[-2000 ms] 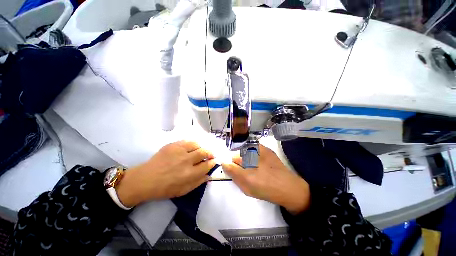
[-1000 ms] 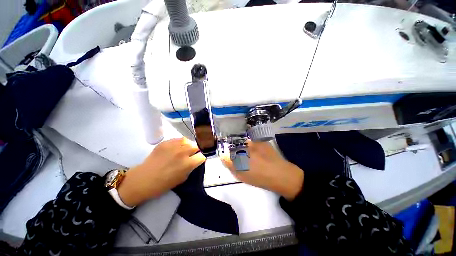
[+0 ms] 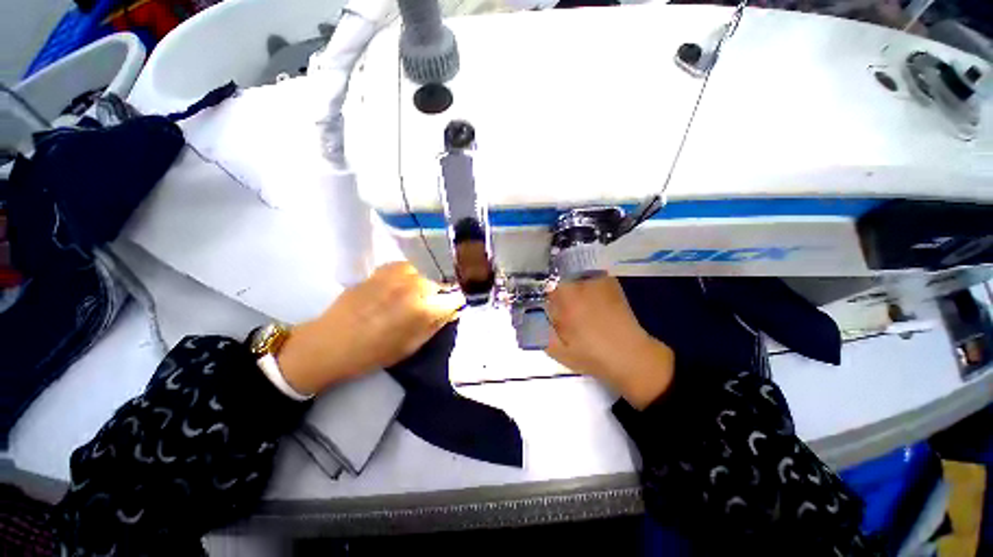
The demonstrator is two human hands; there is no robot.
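A navy cut piece (image 3: 460, 422) lies on the white machine table, its curved lower end towards me and its upper end under my left hand (image 3: 376, 326). My left hand is beside the needle area, fingertips closed on the piece's upper part. My right hand (image 3: 604, 332) is just right of the grey block (image 3: 531, 327), fingers bent; its fingertips are hidden behind the block and machine head, so its hold is unclear. The shiny guard (image 3: 466, 223) of the sewing machine (image 3: 610, 120) hides the needle.
Light grey pieces (image 3: 354, 422) lie left of the navy piece. A navy bundle (image 3: 103, 180) is at the left. Navy pieces (image 3: 779, 316) lie right of the needle under the arm. A measuring tape (image 3: 457, 508) runs along the front edge. White bins (image 3: 234, 44) stand behind.
Since the oldest frame, my hands have moved apart around the needle, and the navy piece's lower end now lies flat and spread. Over the last second both hands shifted slightly away from me.
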